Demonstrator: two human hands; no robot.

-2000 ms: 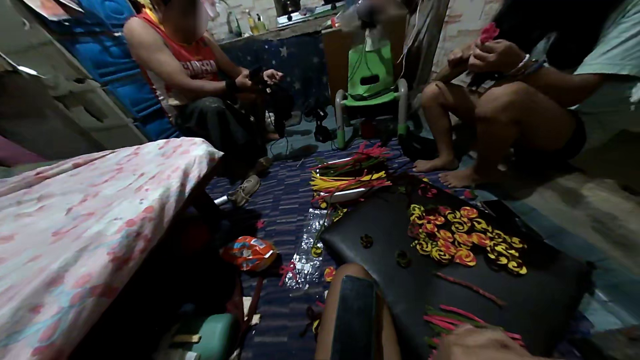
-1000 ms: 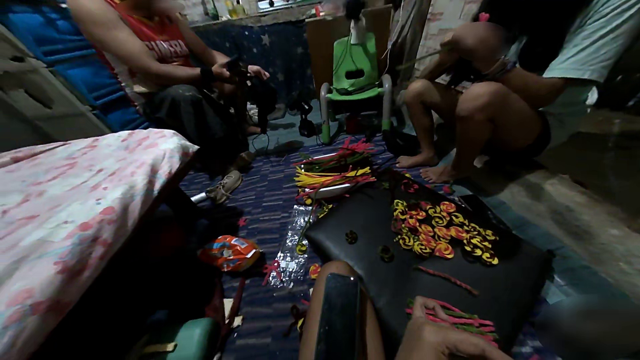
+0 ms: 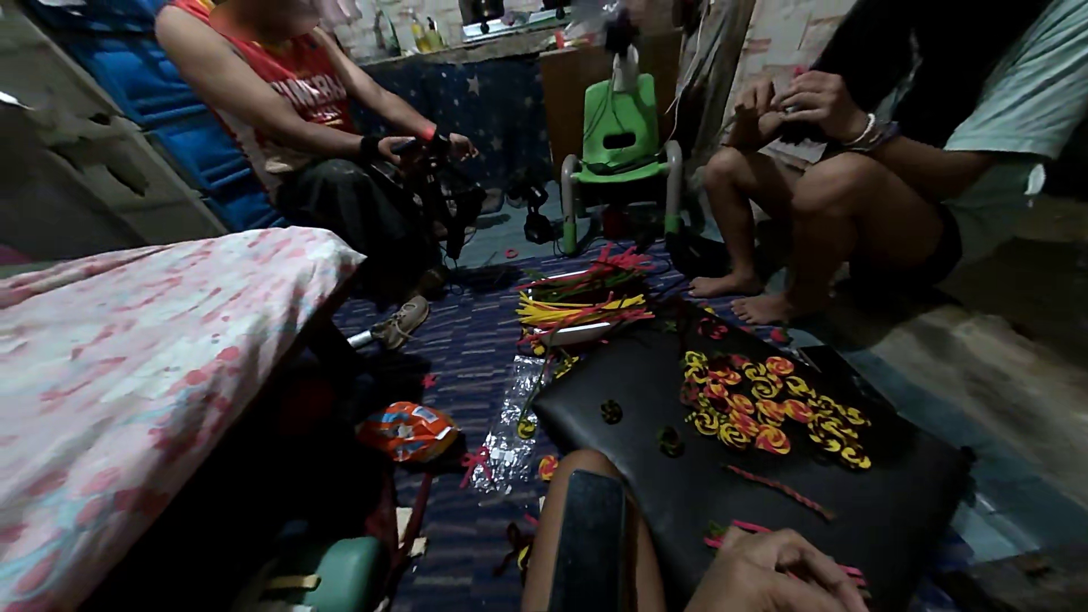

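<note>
My left hand (image 3: 769,574), in the lower right of the head view, is cut off by the bottom edge. Its fingers are bent over pink and green strips (image 3: 750,527) on a black padded cushion (image 3: 612,374); whether it grips any is hidden. My right hand is out of view. A twisted red-and-green strand (image 3: 778,491) lies above my left hand. Farther up are many yellow, red and orange coiled pieces (image 3: 769,408), with two dark green coils (image 3: 670,440) apart at the left. A phone (image 3: 588,540) rests on my leg.
Bundled colored strips (image 3: 582,310) lie on the blue mat behind the cushion. An orange package (image 3: 412,432) and clear plastic (image 3: 510,442) are at the left, beside a cloth-covered surface (image 3: 153,340). Two people sit across, near a green chair (image 3: 620,136); one handles something pink.
My left hand has come to lie over the pink and green strips, with more of it showing than two seconds ago. The person at the right has raised and lowered their hands slightly.
</note>
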